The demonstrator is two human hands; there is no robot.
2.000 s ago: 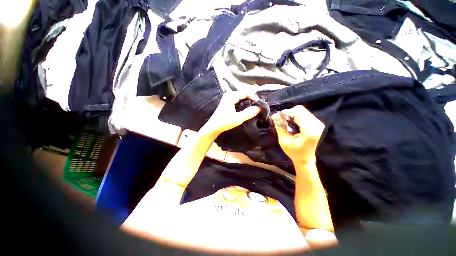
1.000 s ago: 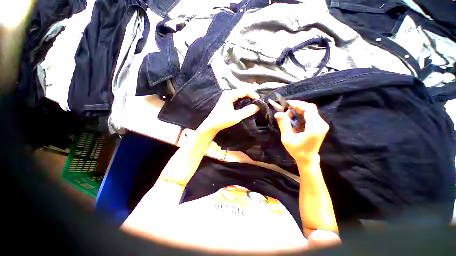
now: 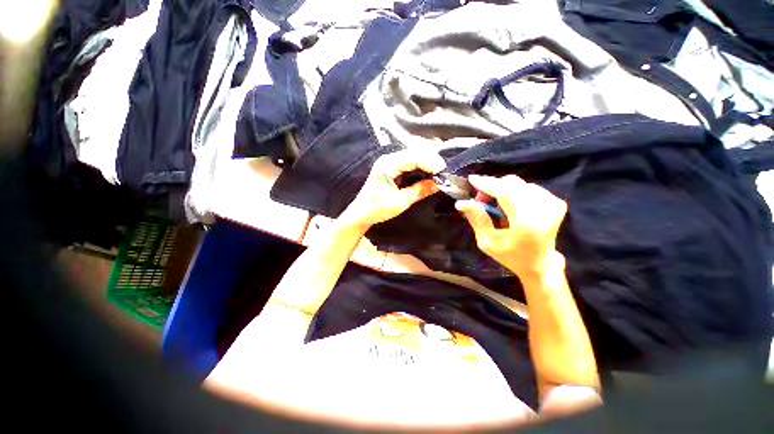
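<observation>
A dark denim garment (image 3: 653, 246) with a paler grey inside lies across the table in front of me. My left hand (image 3: 397, 185) pinches a dark edge of it near the middle. My right hand (image 3: 519, 219) holds thread snips (image 3: 455, 186), with red and blue handle parts showing between the fingers. The blades point left and reach the edge at my left fingertips. Any thread there is too fine to see. A thin dark curved band (image 3: 519, 85) lies on the grey inside.
Other dark and white garments (image 3: 161, 102) are heaped at the left and beyond. A blue bin (image 3: 222, 288) stands below the table edge at the left, with a green crate (image 3: 146, 269) beside it. Dark cloth (image 3: 399, 307) lies near my lap.
The snips were swung up and away from the edge one second ago; now their blades are at my left fingertips. My right hand has turned and its forearm has shifted right. My left hand has hardly moved.
</observation>
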